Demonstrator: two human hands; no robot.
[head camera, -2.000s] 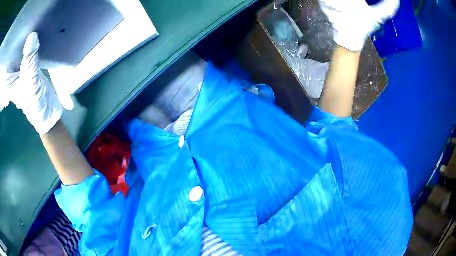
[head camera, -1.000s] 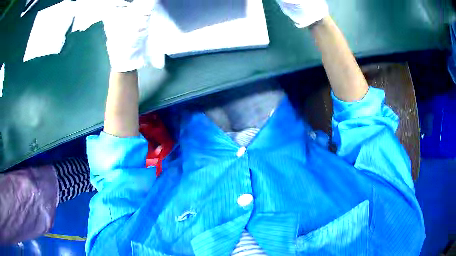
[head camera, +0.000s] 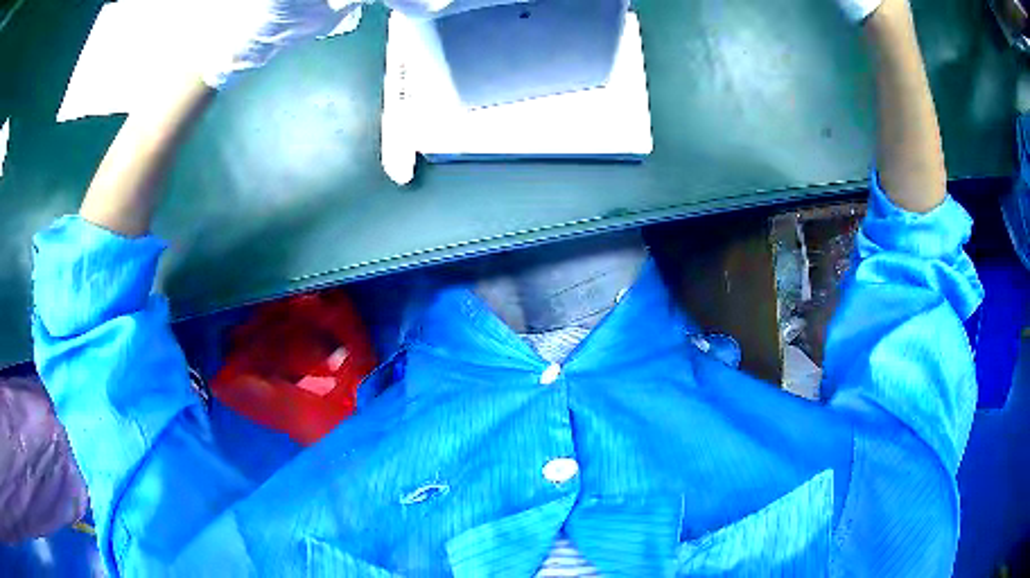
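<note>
A white box (head camera: 537, 133) lies on the green bench at the top centre, its upper end cut off by the picture's edge. A grey flat item (head camera: 531, 54) lies on its face. A white round-ended strip (head camera: 399, 141) runs down the box's left side; I cannot tell what it is. My left hand (head camera: 251, 43), in a white glove, is at the top left beside white sheets (head camera: 119, 57), clear of the box; its fingers are cut off or washed out. My right hand (head camera: 861, 7) is at the top right, away from the box, almost wholly out of the picture.
The green bench edge (head camera: 474, 243) curves across in front of my chest. Below it are a red bag (head camera: 299, 367) at the left and a brown carton (head camera: 745, 299) holding clear plastic at the right. A person's mauve sleeve (head camera: 36, 457) shows at the lower left.
My left hand has moved left, off the box's side to the sheets. My right hand has moved right and up, nearly out of view. The view has turned, so the box appears nearer the centre.
</note>
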